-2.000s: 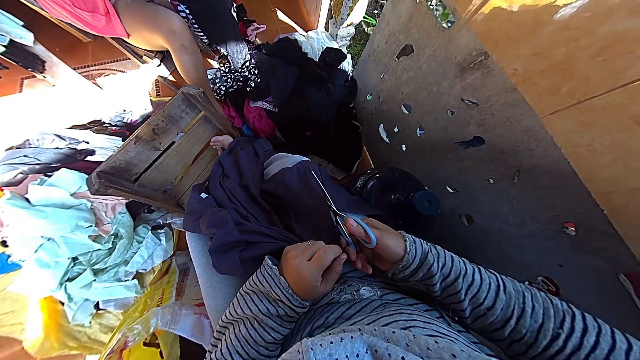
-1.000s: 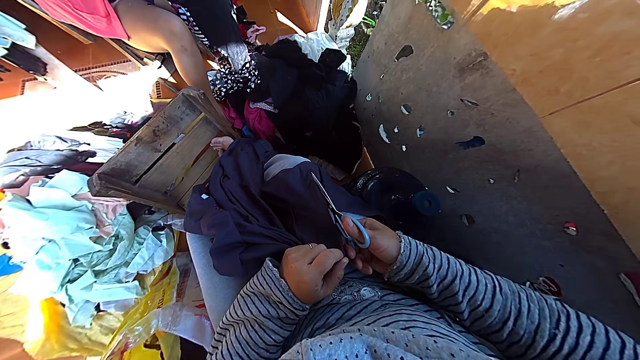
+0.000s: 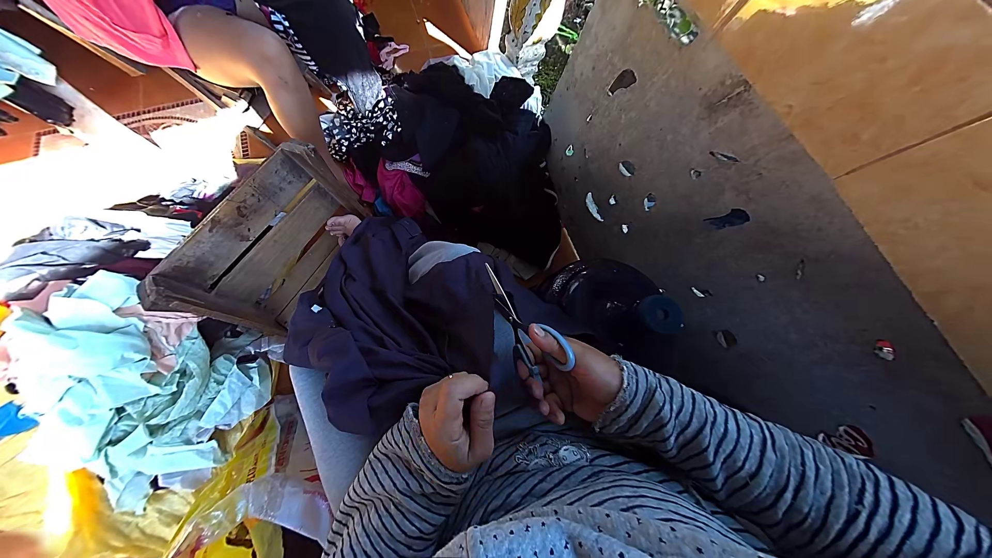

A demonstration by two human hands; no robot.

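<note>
Dark navy fabric with a light grey patch lies across my lap. My left hand, fingers curled, pinches the near edge of this cloth. Just to its right, my right hand holds a pair of scissors by blue-grey handles, with the blades pointing up and away over the cloth. The blades look slightly parted; whether they touch the fabric cannot be told. My right palm is partly turned up.
A wooden crate stands beyond the cloth at left, near pale green fabric and a yellow plastic bag. Black clothes are piled ahead. A large dark bottle and a board with holes stand right. Another person's leg shows upper left.
My right hand has turned slightly, with its fingers a little more apart from my left hand. The cloth has barely moved.
</note>
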